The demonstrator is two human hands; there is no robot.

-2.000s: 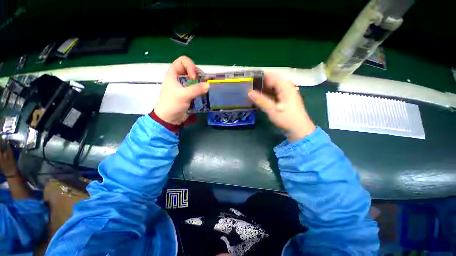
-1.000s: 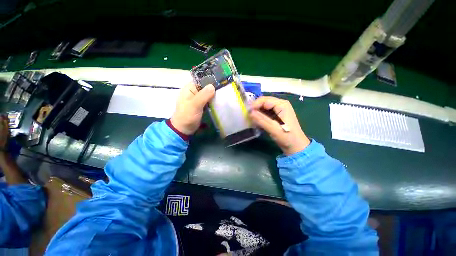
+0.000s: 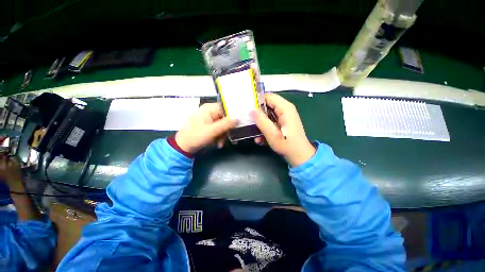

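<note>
An opened phone [image 3: 244,131] is held nearly upright above the bench, its black lower end toward me. The mainboard [image 3: 230,54] with a green patch is at its far end. The white battery [image 3: 237,95] lies in the middle between yellow edge strips. My left hand [image 3: 202,128] grips the lower left edge, thumb on the battery's lower part. My right hand [image 3: 284,127] grips the lower right side, thumb on the battery, with a thin dark tool with a pale end tucked in it. The blue parts tray is almost wholly hidden behind the phone.
A white paper sheet [image 3: 142,113] lies left, a ridged white sheet [image 3: 395,118] right. A black box with cable [image 3: 67,128] stands at left, near a neighbouring worker's arm [image 3: 16,187]. Behind a white rail [image 3: 154,85] and taped post [image 3: 367,48], waiting phones [image 3: 80,60] lie on the green belt.
The phone has turned more upright and moved away from me. My left hand has shifted from its upper part to the lower left edge. My right hand now grips the lower right side.
</note>
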